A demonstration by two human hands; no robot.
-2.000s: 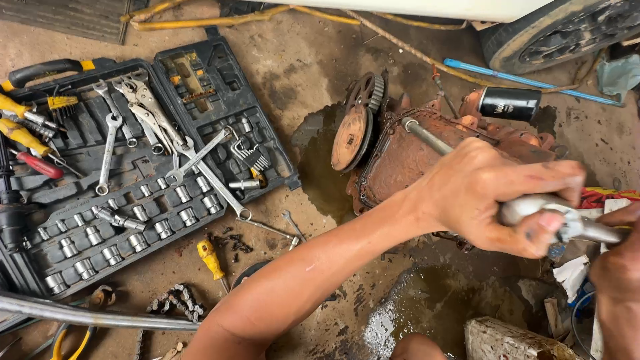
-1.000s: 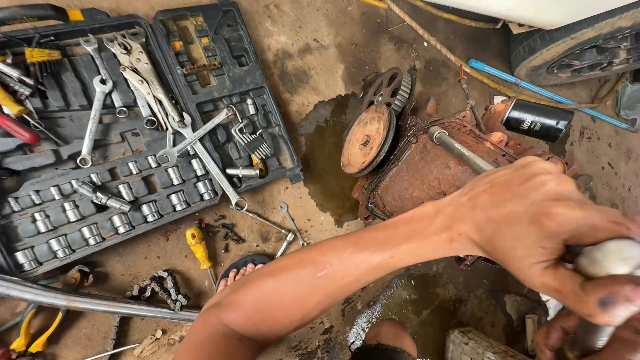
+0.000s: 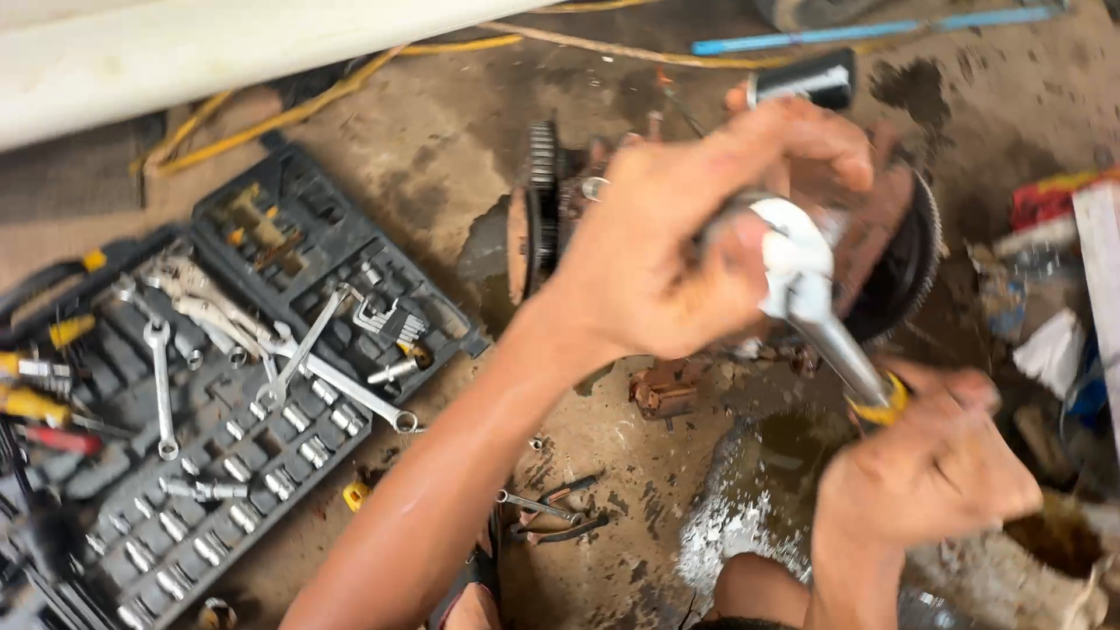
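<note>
A chrome ratchet wrench [image 3: 838,350] with a yellow-banded handle runs between my two hands. My left hand [image 3: 691,227] is curled about its head end, thumb against the metal. Lower right, my right hand [image 3: 927,459] is closed around the handle. Behind the hands lies a rusty engine or gearbox casing with a toothed gear [image 3: 543,157] and a round disc [image 3: 519,245] at its left, and a large toothed ring [image 3: 919,254] at its right. The hands hide much of the casing and whatever the ratchet head meets. A dark can [image 3: 809,80] lies behind it.
An open socket set case [image 3: 341,214] fills the left, with sockets, combination wrenches [image 3: 161,385] and locking pliers on it. Pliers [image 3: 560,516] lie on the floor near a foot. A blue rod [image 3: 840,33] and yellow hose [image 3: 332,105] lie behind. Wet patches mark the floor.
Both hands and the ratchet are now over the casing, rather than at the right edge. The large toothed ring has come into sight at the casing's right. The view has shifted.
</note>
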